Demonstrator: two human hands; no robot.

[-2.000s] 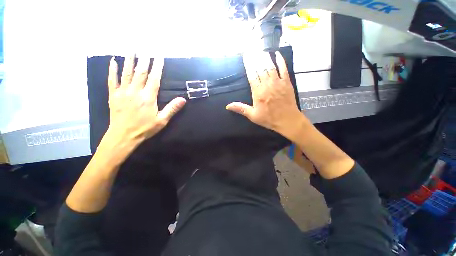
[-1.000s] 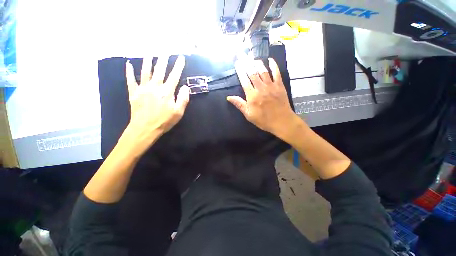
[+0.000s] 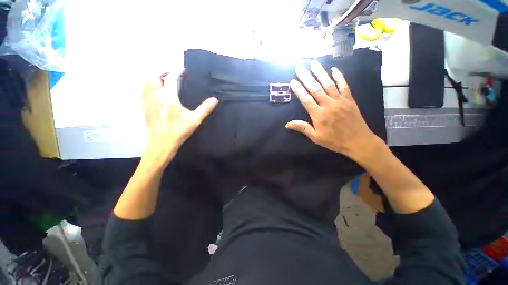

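A black garment panel (image 3: pixel 253 125) lies over the table's front edge, its upper edge towards the sewing machine. Narrow black straps (image 3: pixel 242 93) run across it to a silver double buckle (image 3: pixel 280 93) near its middle. My right hand (image 3: pixel 331 114) lies flat on the panel just right of the buckle, fingers spread, gripping nothing. My left hand (image 3: pixel 170 114) is at the panel's left edge. Its thumb points right over the cloth. Its fingers are bent beside the edge, and glare blurs the fingertips, so whether they pinch the cloth is unclear.
The sewing machine head (image 3: pixel 445 16) is at upper right, with yellow handles (image 3: pixel 376 29) under it. A dark oblong object (image 3: pixel 426 67) lies right of the panel. A ruler scale (image 3: pixel 440 120) marks the table edge. Clear plastic (image 3: pixel 33 36) is at upper left. A blue basket (image 3: pixel 479 266) is at lower right.
The panel, buckle and right hand sit further right in the view, which has also shifted. My left hand has moved off the straps to the panel's left edge, its fingers now bent.
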